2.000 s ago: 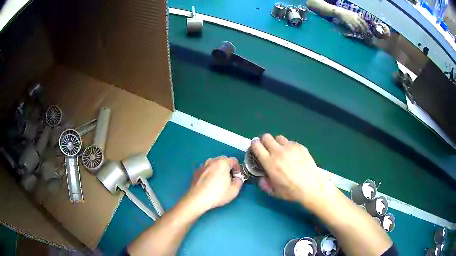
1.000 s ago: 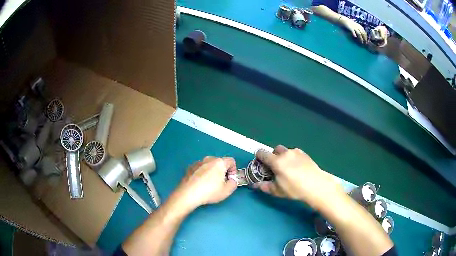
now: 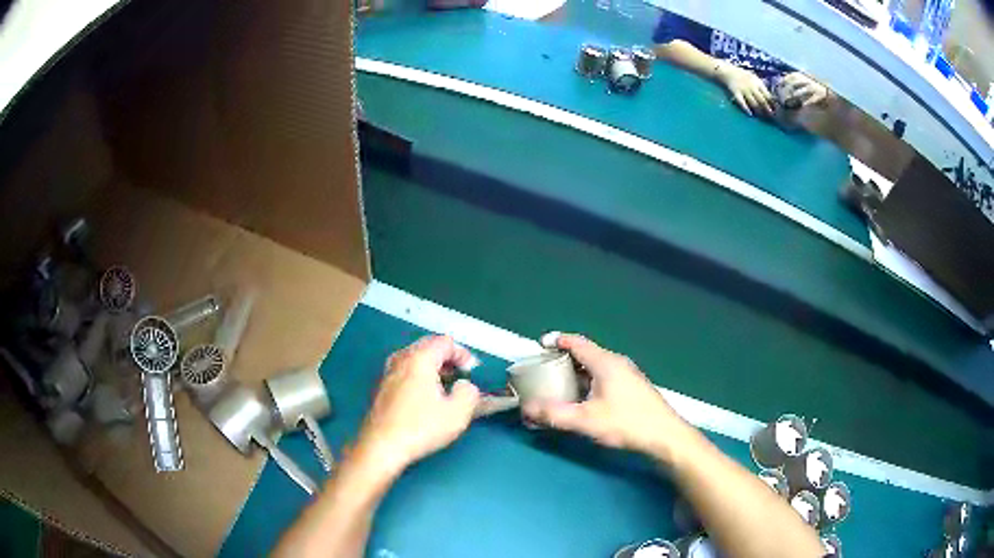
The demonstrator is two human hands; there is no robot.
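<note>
A grey-beige handled housing (image 3: 545, 379) is held between my two hands above the blue-green worktop. Its round barrel lies on its side, with the smooth outer wall towards me. My right hand (image 3: 616, 401) is closed around the barrel from the right. My left hand (image 3: 420, 401) is at the short visible part of the handle, left of the barrel. Its thumb and forefinger tips are slightly apart, and the rest of the handle is hidden by this hand.
An open carton (image 3: 240, 142) with loose housings stands at left, two barrels (image 3: 297, 395) at its edge. Grey cups with white centres (image 3: 779, 438) cluster at lower right. A dark green belt (image 3: 610, 251) runs beyond the pale strip. Another person's hands (image 3: 747, 89) work opposite.
The barrel has turned from showing its open end to showing its side wall. My left hand's fingertips have parted. The housing on the belt has moved left, mostly behind the carton.
</note>
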